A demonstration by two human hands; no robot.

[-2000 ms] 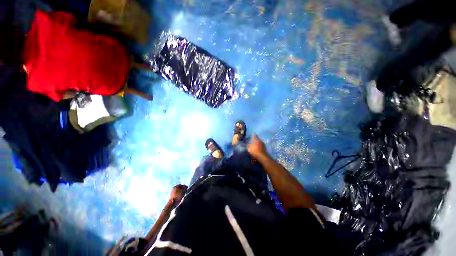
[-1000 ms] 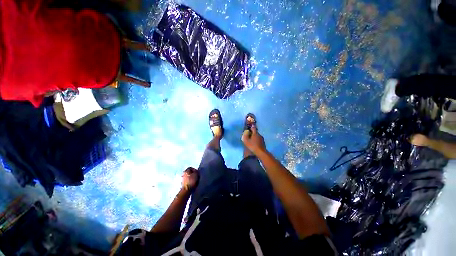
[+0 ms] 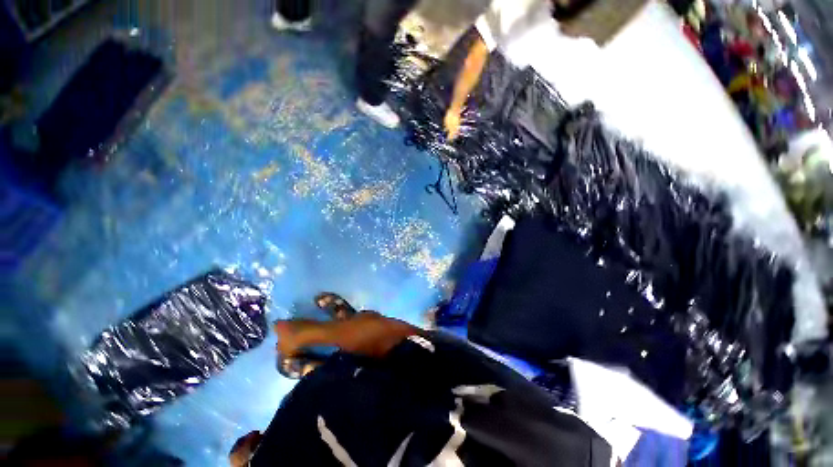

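Note:
My right hand hangs low in front of my body, with nothing visible in it; blur hides its fingers. My left hand is small and cut off at the bottom edge. A shiny black wrapped bundle lies on the blue floor to the left, touched by neither hand. Dark coats with pale buttons lie over a blue basket to the right. A long heap of shiny bagged coats stretches behind them.
A person's forearm reaches down to the heap at the top. A black hanger lies on the floor beside the heap. A long white surface borders the heap. A dark rectangular thing stands upper left. White sheets lie lower right.
The view has swung to the right. The wrapped bundle now shows lower left, the bagged heap and white surface fill the right, and the red cloth has left the picture.

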